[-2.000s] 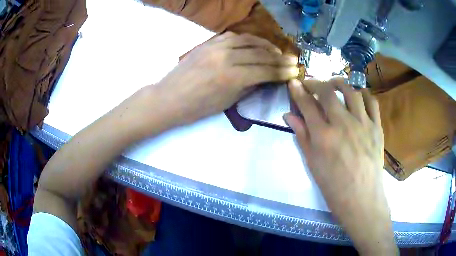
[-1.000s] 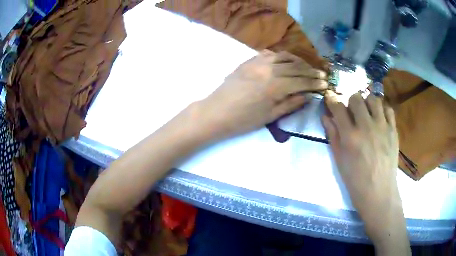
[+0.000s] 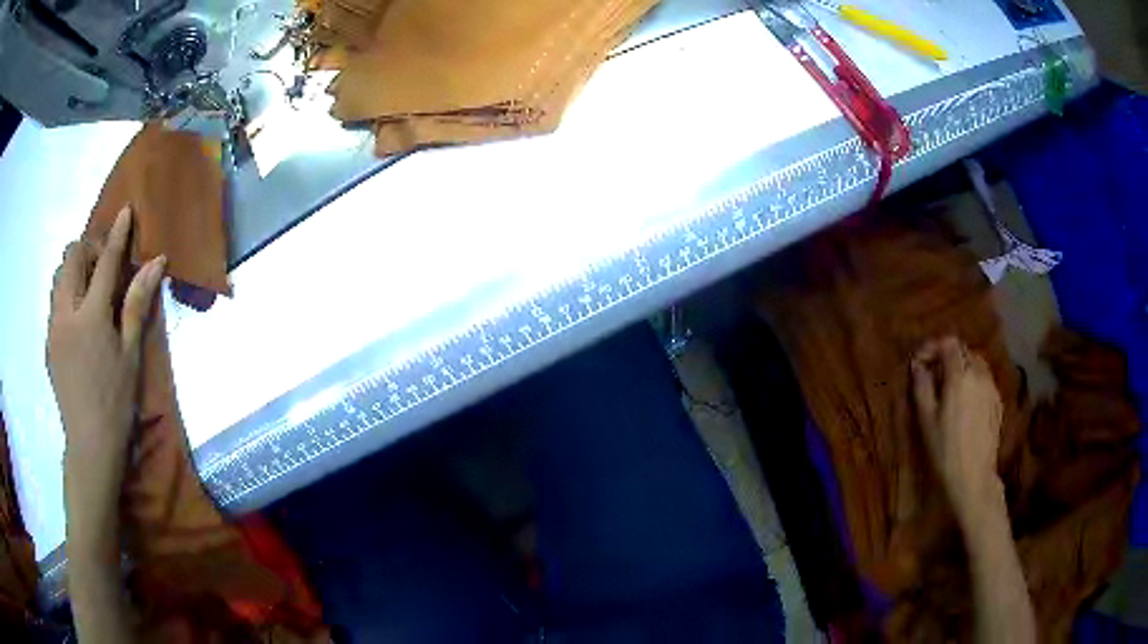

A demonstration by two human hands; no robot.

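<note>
A brown panel (image 3: 183, 208) lies on the table at the left, one end by the machine foot, and hangs over the front edge. My left hand (image 3: 103, 315) rests on it with fingers apart; its underside is hidden. My right hand (image 3: 963, 409) is below the table at the right, fingertips pinched on a brown cloth bundle (image 3: 856, 377). How many layers it holds cannot be told. A stack of brown cut pieces (image 3: 466, 63) lies right of the machine head.
The sewing machine (image 3: 76, 57) is at the upper left. Red-handled scissors (image 3: 856, 101) and a yellow tool (image 3: 891, 32) lie at the upper right. A measuring tape (image 3: 541, 321) runs along the table edge. Blue cloth (image 3: 1070, 239) hangs at the right; red cloth (image 3: 271, 566) is below left.
The view has swung to the right. My right hand has left the needle area and is down at the cloth bundle. My left hand has moved back from the needle, and the panel now reaches over the front edge.
</note>
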